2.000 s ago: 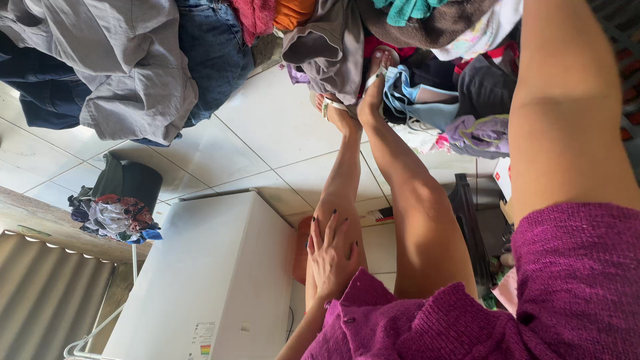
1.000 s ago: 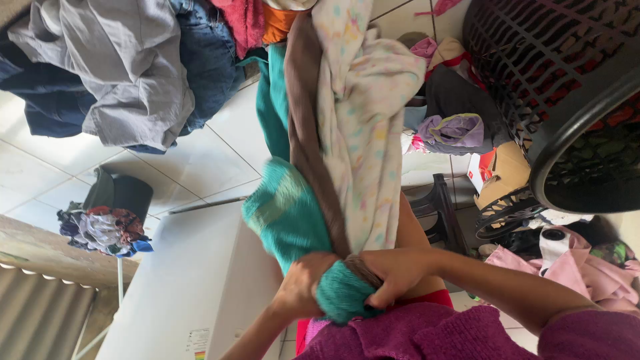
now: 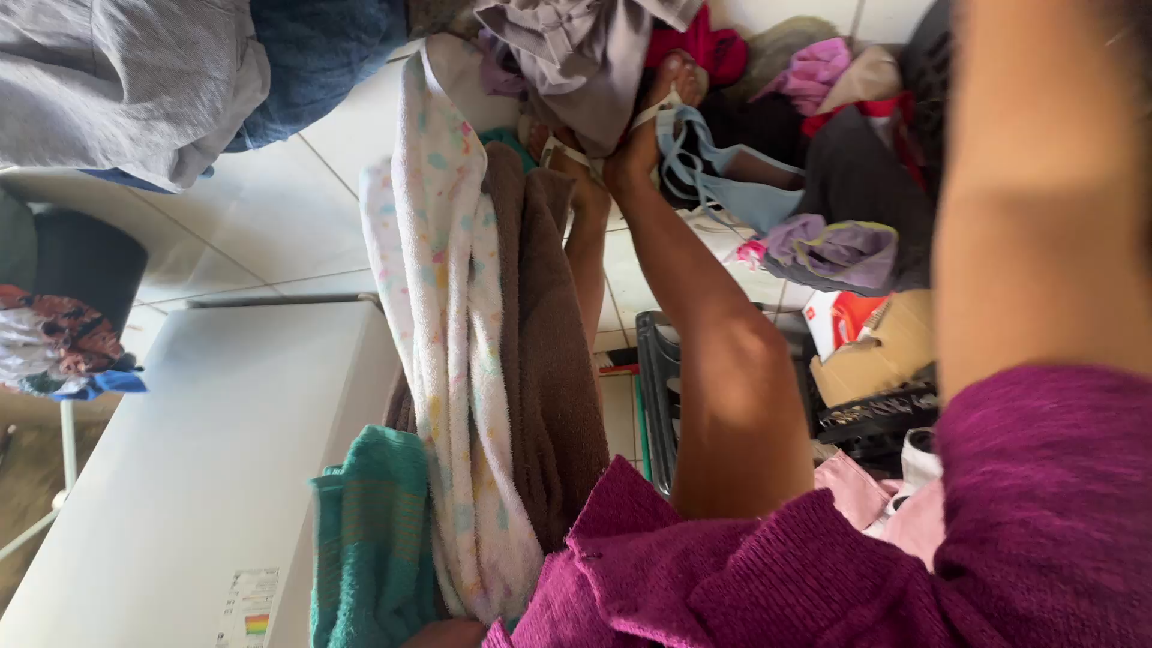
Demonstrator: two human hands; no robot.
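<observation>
At the bottom edge only a sliver of my left hand or wrist (image 3: pixel 445 634) shows, against the teal towel (image 3: pixel 382 531); its fingers are hidden. Beside the teal towel, a white towel with coloured spots (image 3: pixel 450 342) and a brown towel (image 3: pixel 558 360) hang in long folds in front of my leg. My right forearm reaches up along the right side, blurred, and my right hand is outside the view. Around my sandalled feet lie a grey-brown garment (image 3: pixel 594 81), a light blue bra (image 3: pixel 751 193), dark cloth and a lilac garment (image 3: pixel 832 250).
A white appliance (image 3: pixel 189 450) with an energy label stands at the left. Beyond it is a dark bucket (image 3: pixel 85 252) with clothes. Grey cloth (image 3: pixel 126 81) and jeans (image 3: pixel 324 63) are at the upper left. A black plastic crate (image 3: pixel 661 396) and a cardboard box (image 3: pixel 886 346) stand low at the right.
A second ago both hands were together on the teal towel at my waist; now my right arm is stretched out past the right side. The towels have shifted left, beside the appliance.
</observation>
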